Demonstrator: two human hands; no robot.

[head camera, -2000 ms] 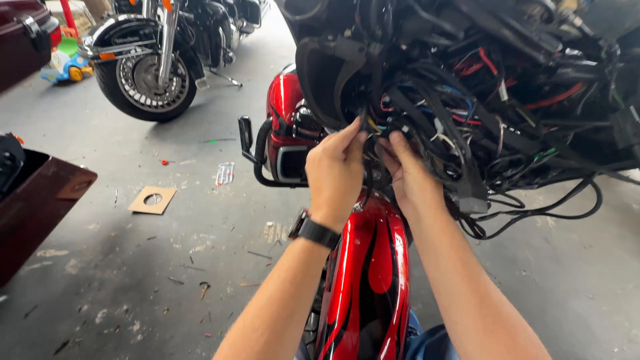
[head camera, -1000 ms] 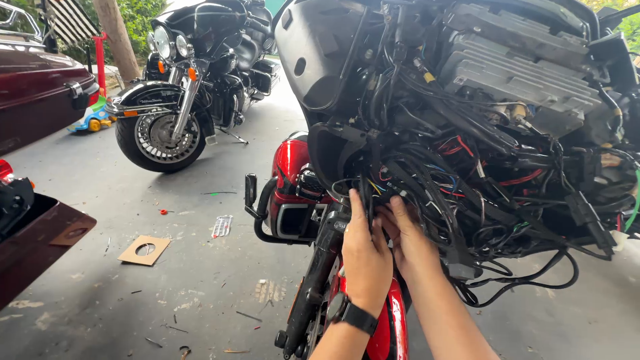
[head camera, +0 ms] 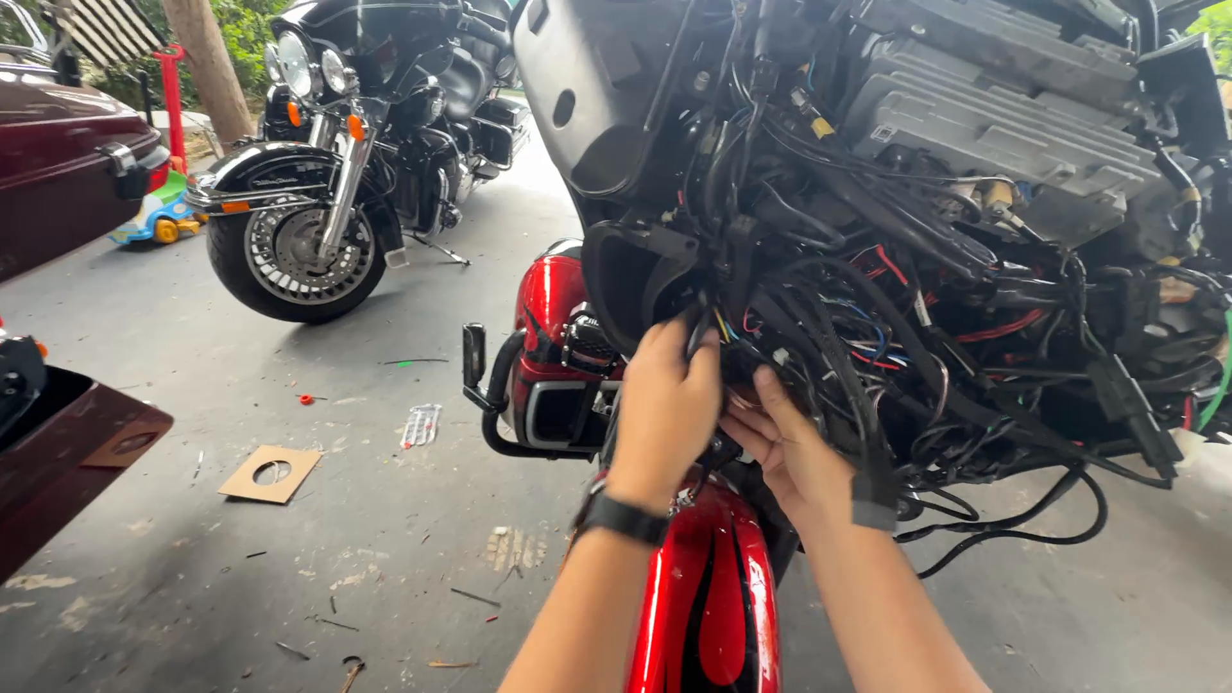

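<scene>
My left hand (head camera: 669,409), with a black watch at the wrist, has its fingers closed around a black cable in the wiring harness (head camera: 818,327) of a motorcycle's opened front fairing. Just right of it, my right hand (head camera: 794,452) is palm up among the lower wires, its fingertips partly hidden; whether they grip a wire I cannot tell. Thin yellow and blue wires show above the fingers. Below both hands lies the red front fender (head camera: 712,597) with black flames. Grey finned metal housings (head camera: 1001,125) sit at the upper right of the fairing.
A black motorcycle (head camera: 308,192) stands at the back left. Dark red bodywork (head camera: 67,173) and an open dark red case (head camera: 67,462) are at the left edge. Cardboard with a round hole (head camera: 289,488) and scraps lie on the grey floor. Loose cables (head camera: 1039,534) hang at the right.
The view has shifted, showing more of the fairing and the black motorcycle. Both hands stay close together in the wiring; the left hand's fingers now reach higher along a black cable.
</scene>
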